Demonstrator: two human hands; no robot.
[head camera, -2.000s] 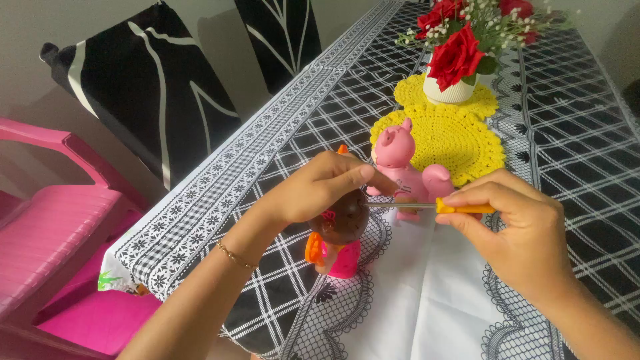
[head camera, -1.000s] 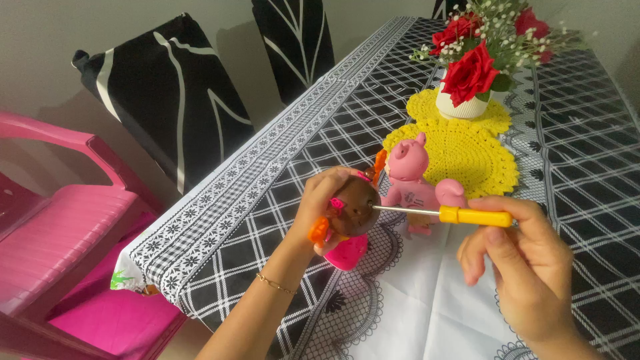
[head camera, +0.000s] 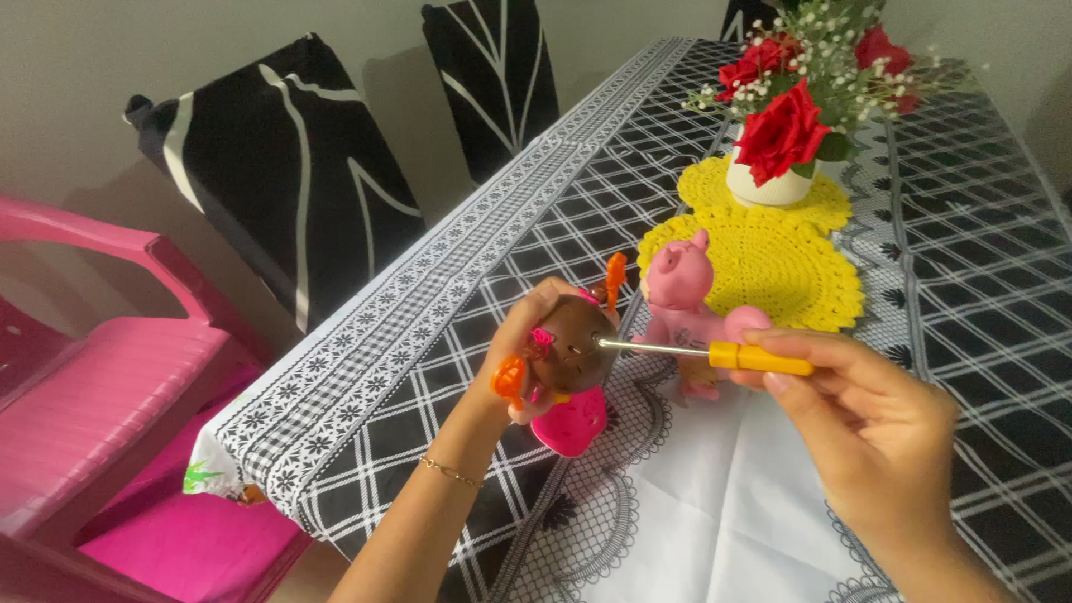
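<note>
My left hand (head camera: 511, 335) is wrapped around a small doll (head camera: 568, 347) with a brown head, pink hair ties and orange pieces at both sides. Below the head shows a bright pink part of it. Between the thumb and fingers of my right hand (head camera: 854, 410) is the yellow handle of a screwdriver (head camera: 758, 358). Its metal shaft points left, and the tip meets the doll's head. Just behind the shaft stands a pink toy animal figure (head camera: 682, 289) with a round tail. The far fingers of my left hand are partly hidden by the doll.
Yellow crochet doilies (head camera: 754, 268) lie on the patterned tablecloth (head camera: 419, 360), under a white vase (head camera: 766, 180) of red roses. Along the left side are a pink plastic chair (head camera: 109, 377) and chairs with black-and-white covers (head camera: 268, 176).
My left hand, over the top of the doll's head two seconds ago, now grips its far left side. The head has tilted, and its face-like marks show. The screwdriver remains in my right hand.
</note>
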